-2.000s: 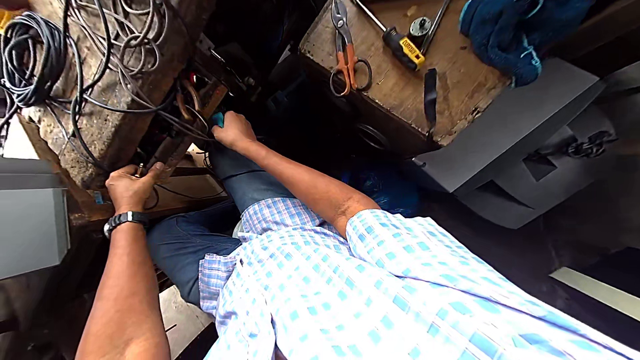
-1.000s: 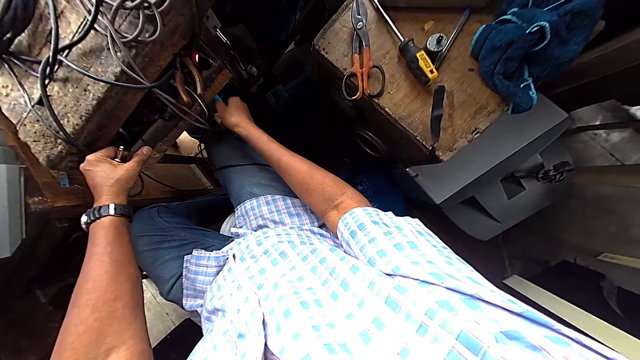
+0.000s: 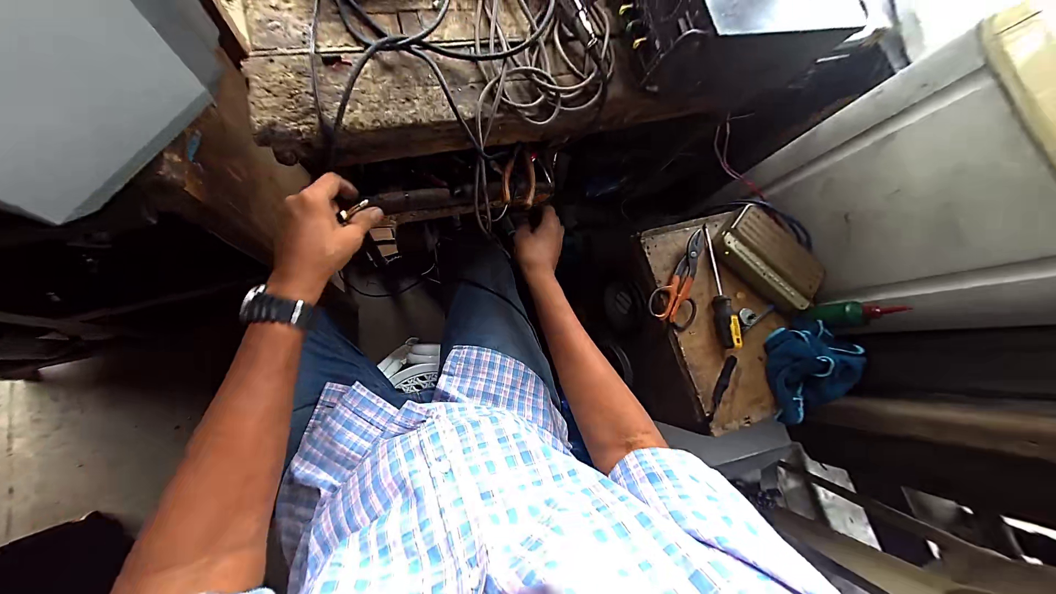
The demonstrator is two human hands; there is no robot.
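Observation:
My left hand [image 3: 318,231], with a black wristwatch [image 3: 276,309] below it, holds a small brass-coloured metal piece [image 3: 353,210] between thumb and fingers, in front of the wooden workbench. My right hand [image 3: 539,239] is at the bench's underside shelf, its fingers curled around something dark that is mostly hidden. Just above it a pair of orange-handled pliers [image 3: 519,183] hangs at the shelf edge. Black and grey cables [image 3: 536,70] lie looped on the worn wooden bench top [image 3: 285,87], and some hang down between my hands.
On the right a small wooden table [image 3: 689,363] bears orange-handled snips [image 3: 681,285], a yellow-and-black screwdriver [image 3: 726,318], a metal box [image 3: 767,257] and a blue cloth [image 3: 813,367]. A green bottle [image 3: 841,313] lies beside them. A grey cabinet [image 3: 91,99] stands at upper left.
The view has swung so that the bench now sits across the top and more of the right side shows. Both hands stay at the bench front.

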